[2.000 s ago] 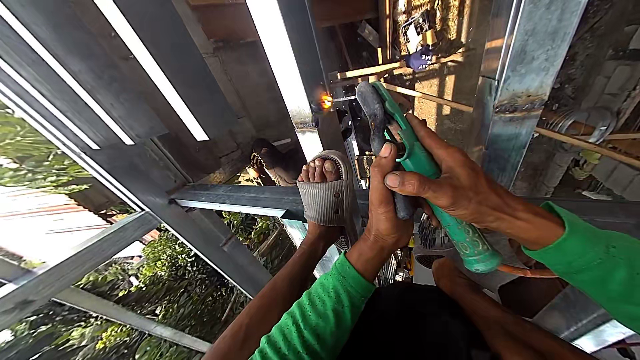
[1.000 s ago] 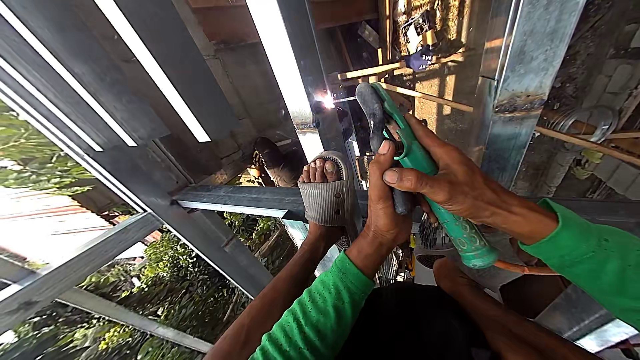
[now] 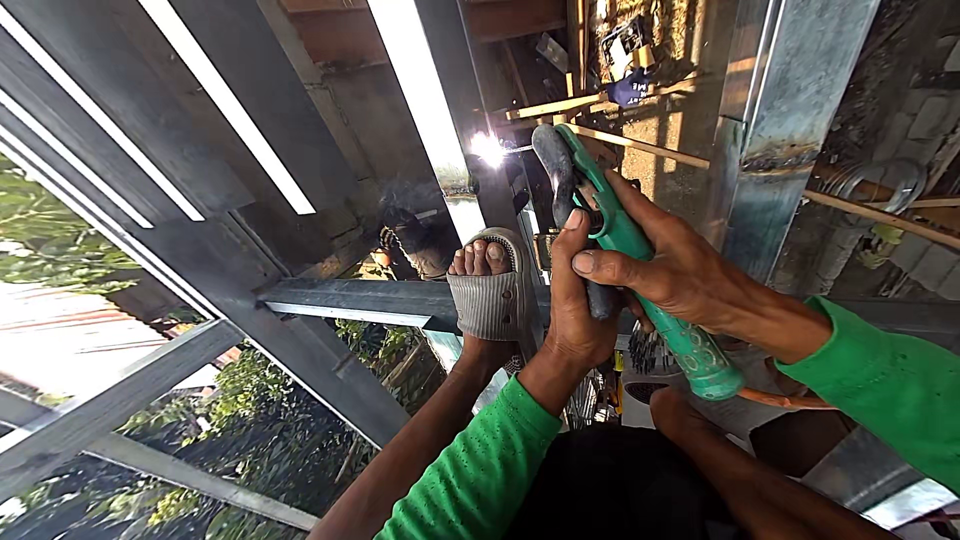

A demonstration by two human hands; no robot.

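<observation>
A green welding electrode holder (image 3: 626,232) with a dark jaw lies between my two hands. My right hand (image 3: 664,259) wraps its green body, thumb toward the jaw end. My left hand (image 3: 581,300) closes around the dark lever on the holder's left side. From the jaw a short welding electrode (image 3: 517,149) reaches left to a bright white-violet arc (image 3: 489,149) at the edge of a steel beam (image 3: 491,191). An orange cable (image 3: 784,400) leaves the rear of the handle. My foot in a grey ribbed slide sandal (image 3: 486,304) rests on the steel just below the arc.
A steel cross member (image 3: 360,298) runs left from the sandal. At the right stands a wide steel beam (image 3: 787,142) with a rusty weld mark. Far below are wooden strips (image 3: 637,142), a coil of wire (image 3: 896,184) and a person (image 3: 424,247). Foliage and roofing show lower left.
The glow at the electrode's tip has gone from small and orange to a large white-violet arc. Both hands keep nearly the same place on the holder. The person below has shifted slightly.
</observation>
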